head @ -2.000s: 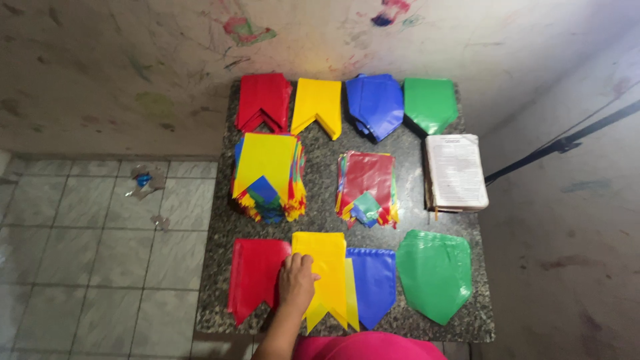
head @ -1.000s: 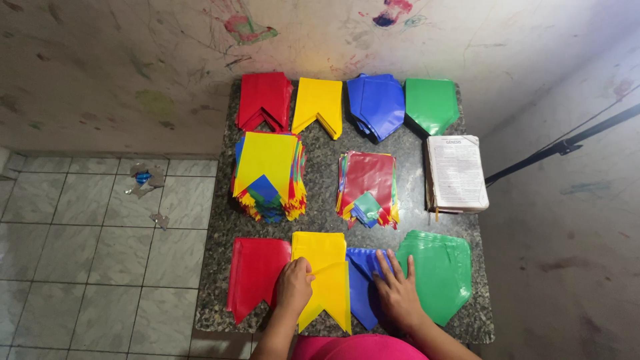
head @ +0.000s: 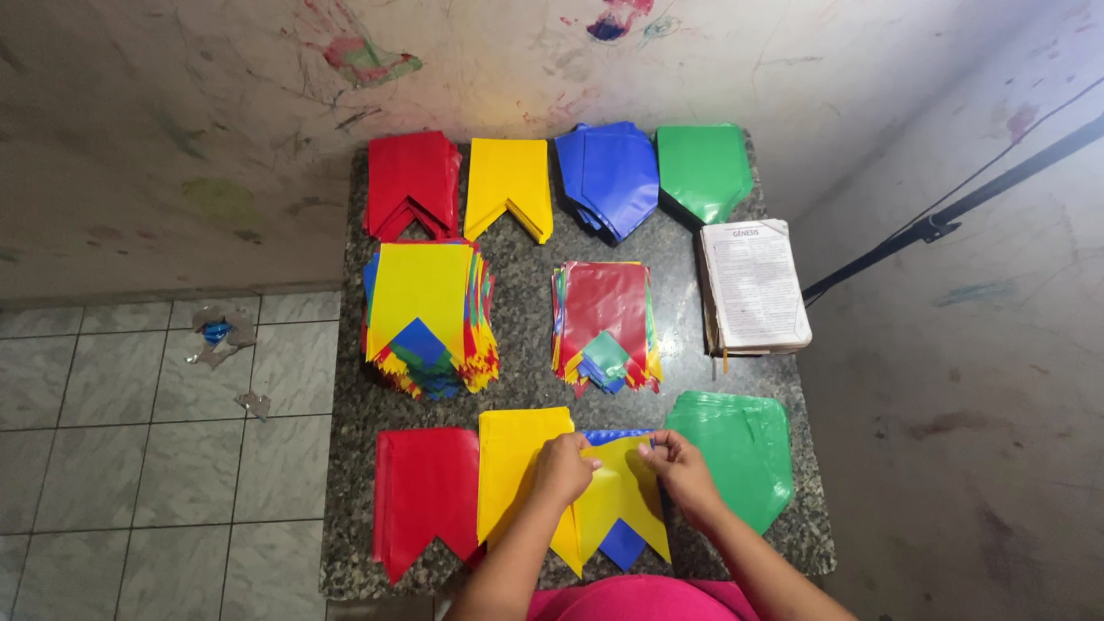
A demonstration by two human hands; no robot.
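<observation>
My left hand (head: 565,470) and my right hand (head: 681,470) pinch the two top corners of one yellow plastic pennant (head: 623,500) with a notched lower edge. It lies over the blue pennants (head: 623,545), whose top edge and pointed tip show. Left of it is the near yellow stack (head: 522,457), partly behind my left hand and forearm. The near red stack (head: 431,483) lies further left, the near green stack (head: 737,457) just right of my right hand. Mid-table are a thick mixed-colour stack topped yellow (head: 418,285) and a thinner one topped red (head: 604,297).
Along the far edge of the speckled stone table (head: 526,345) lie red (head: 410,177), yellow (head: 509,172), blue (head: 614,172) and green (head: 703,164) stacks. An open, thick book (head: 755,285) lies at the right edge. Walls stand behind and right; a dark pole (head: 975,203) slants beside the table.
A yellow pennant now lies over the blue ones, held in both hands. My right hand, out of view two seconds ago, came onto the blue stack and is now at the yellow pennant's corner.
</observation>
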